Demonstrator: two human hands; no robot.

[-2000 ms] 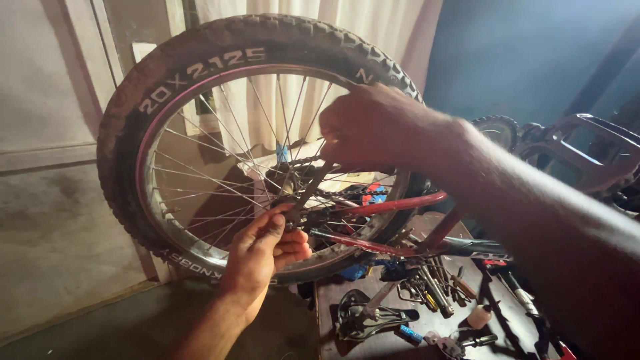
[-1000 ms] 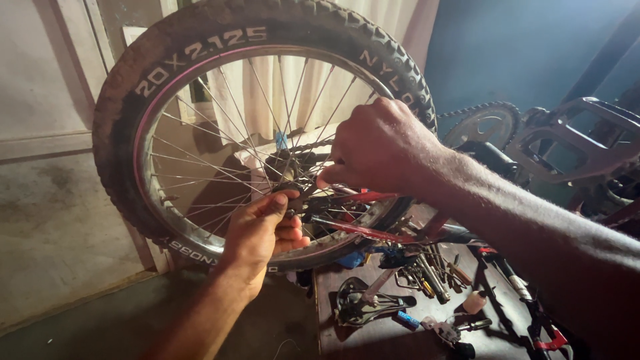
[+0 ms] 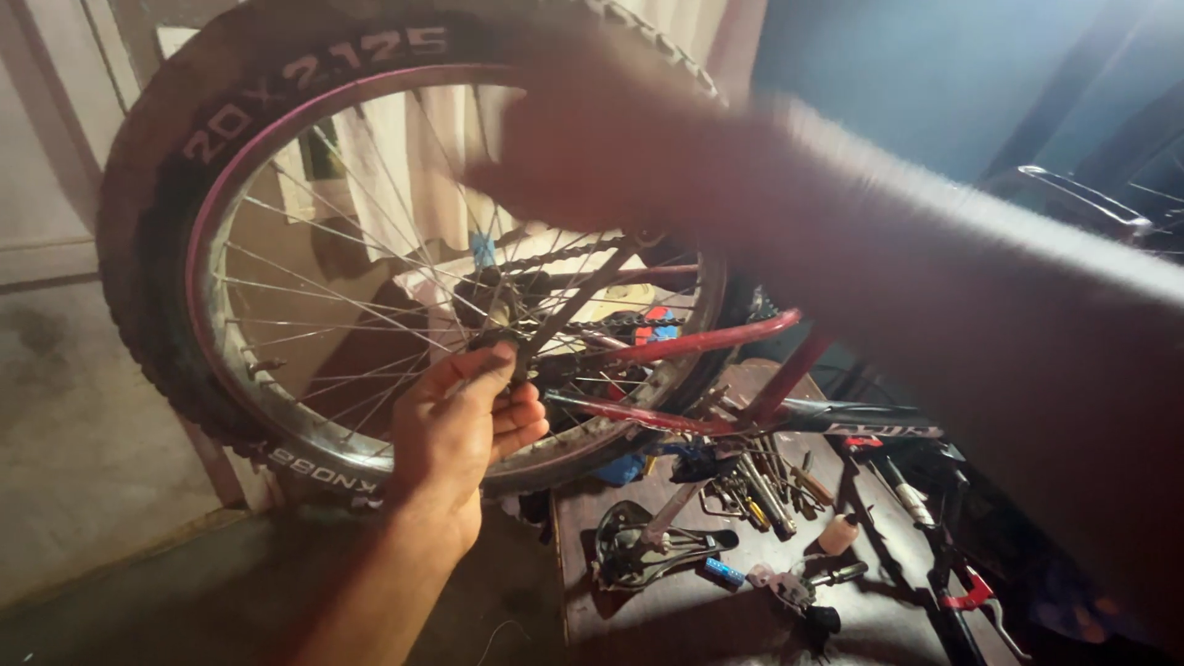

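Note:
A bicycle wheel with a knobby tyre (image 3: 148, 250) stands upright beside the red rear stays (image 3: 712, 338) of an upturned bicycle frame. At the axle, my left hand (image 3: 453, 425) pinches something small and dark with thumb and fingers, at the lower end of a long flat metal tool (image 3: 583, 305), seemingly a wrench. My right hand (image 3: 610, 139), badly blurred, is raised in front of the wheel's upper right, above the tool's upper end. Whether its fingers hold anything cannot be made out. A chain (image 3: 573, 252) runs behind the spokes.
Below the frame, a wooden table (image 3: 592, 620) bears a saddle (image 3: 629, 546), a pile of hand tools (image 3: 763, 490), a small bottle (image 3: 838, 535) and a blue cylinder (image 3: 724, 572). A handlebar with a red brake lever (image 3: 967, 592) is at the lower right. A door (image 3: 55, 370) stands left.
My right hand has moved up and left from near the hub, where it was one second ago. My left hand stays at the axle. The long tool shows more fully now.

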